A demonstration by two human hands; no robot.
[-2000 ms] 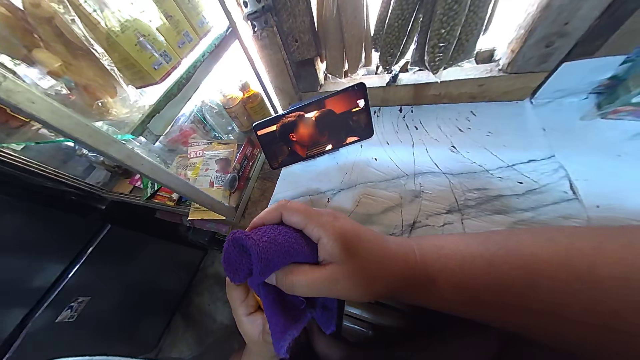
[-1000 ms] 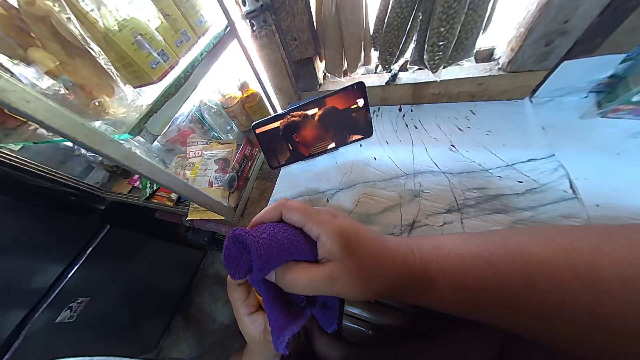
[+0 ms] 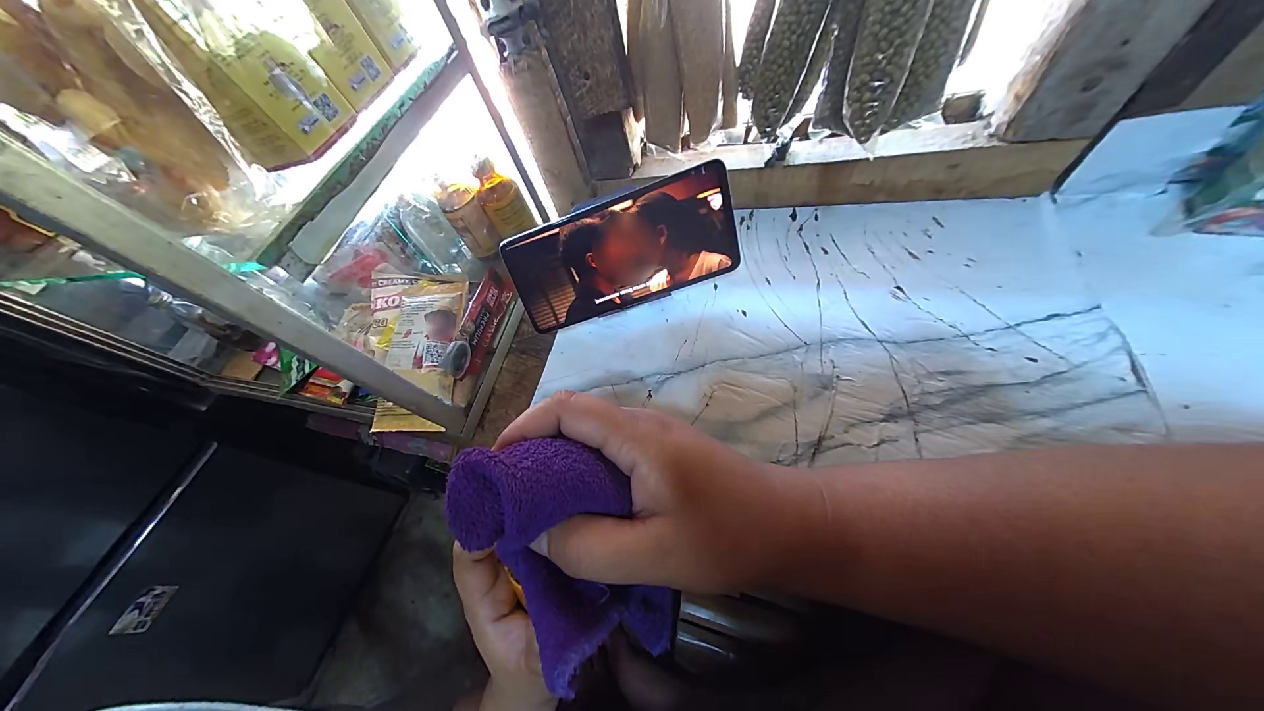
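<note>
A purple terry cloth (image 3: 563, 494) is bunched over the top of an object at the lower middle of the view. My right hand (image 3: 662, 494) grips the cloth from above, its thumb pressed along the near side. Below it, my left hand (image 3: 499, 617) is wrapped around the covered object, of which only a small orange-yellow part (image 3: 515, 588) shows between hand and cloth. What the object is cannot be told. Beyond my hands, a smartphone (image 3: 622, 247) stands tilted on its long side at the table's far left corner, with a video playing.
A marble-patterned table cover (image 3: 889, 336) stretches to the right. At the left stands a display case (image 3: 227, 306) with packets, yellow boxes (image 3: 267, 89) and bottles (image 3: 504, 202). Filled packets (image 3: 879, 69) hang behind a wooden ledge (image 3: 908, 173). A dark cabinet (image 3: 197, 563) is at lower left.
</note>
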